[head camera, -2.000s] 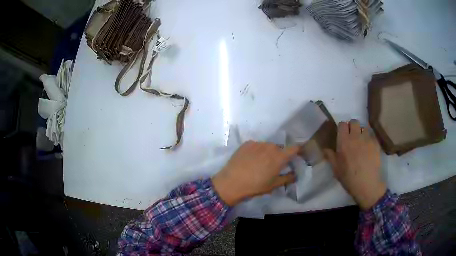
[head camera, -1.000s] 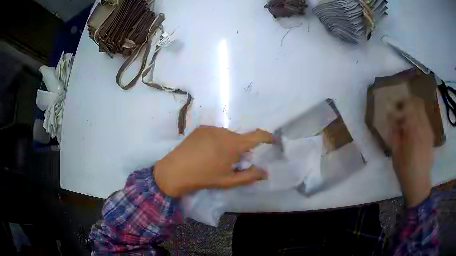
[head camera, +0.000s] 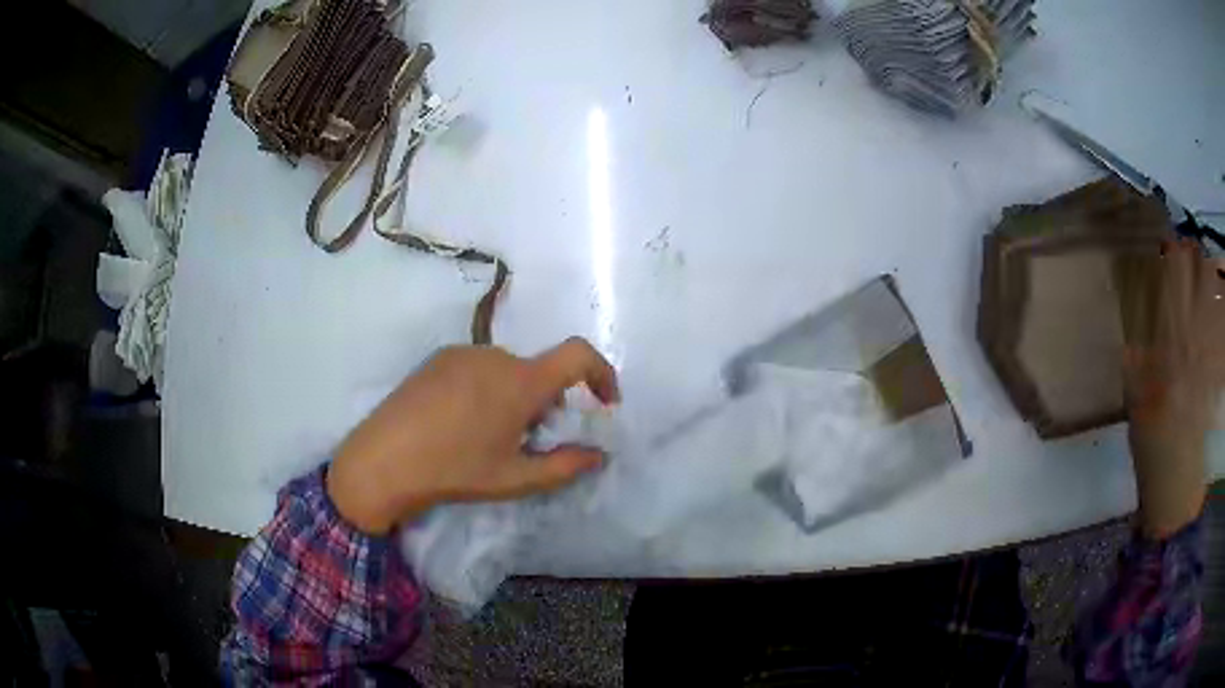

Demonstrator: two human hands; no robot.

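Note:
My left hand [head camera: 470, 430] is over the near part of the table with sheer, crumpled white wrap [head camera: 470, 544] bunched in its curled fingers. The wrap stretches right to a flat grey-and-brown folded piece [head camera: 910, 376], partly covered by it. My right hand [head camera: 1175, 383] is blurred at the right edge of a stack of brown pocket pieces with beige centres [head camera: 1068, 329]. Its fingers lie over the stack's right side; whether they grip a piece cannot be told.
Shears [head camera: 1095, 145] lie behind the stack, handles partly hidden. A tied grey bundle [head camera: 927, 54] and small dark brown bundle [head camera: 759, 20] are at the top. A brown bundle [head camera: 329, 81] and curling tape [head camera: 430, 245] are upper left. The table's near edge runs below the hands.
My left hand has moved left, drawing the white wrap away from the grey-and-brown piece. My right hand has left that piece and moved right, to the stack's far right side.

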